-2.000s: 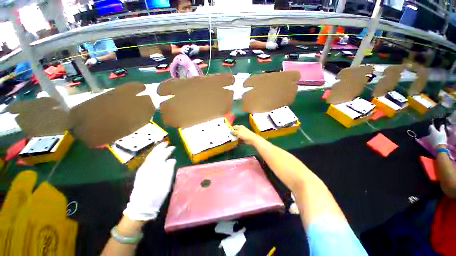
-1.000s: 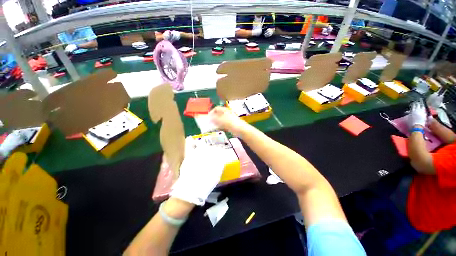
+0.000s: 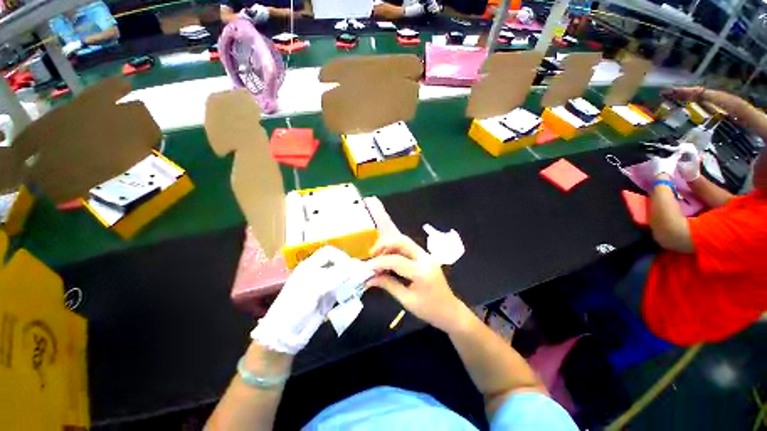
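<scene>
An open yellow box (image 3: 332,244) with a brown lid (image 3: 245,172) standing at its left sits on the pink pad (image 3: 256,274). White contents with dark dots (image 3: 328,210) lie in the box. My left hand (image 3: 309,301), in a white glove, is just in front of the box. My bare right hand (image 3: 418,282) meets it at the fingertips. Between them they hold a small whitish plastic bag (image 3: 355,284). A white scrap (image 3: 346,315) shows just below my fingers, and a yellow stick (image 3: 397,319) lies on the black mat.
Other open yellow boxes (image 3: 383,156) stand on the green belt (image 3: 446,168). A red-orange sheet (image 3: 293,146) lies behind my box. Crumpled white wrap (image 3: 443,244) is on the mat. Large yellow cartons (image 3: 42,345) stand far left. A person in an orange-red shirt (image 3: 711,269) works at right.
My right hand has come back from the belt to my left hand in front of the box. My left hand has moved off the box contents. The view has shifted.
</scene>
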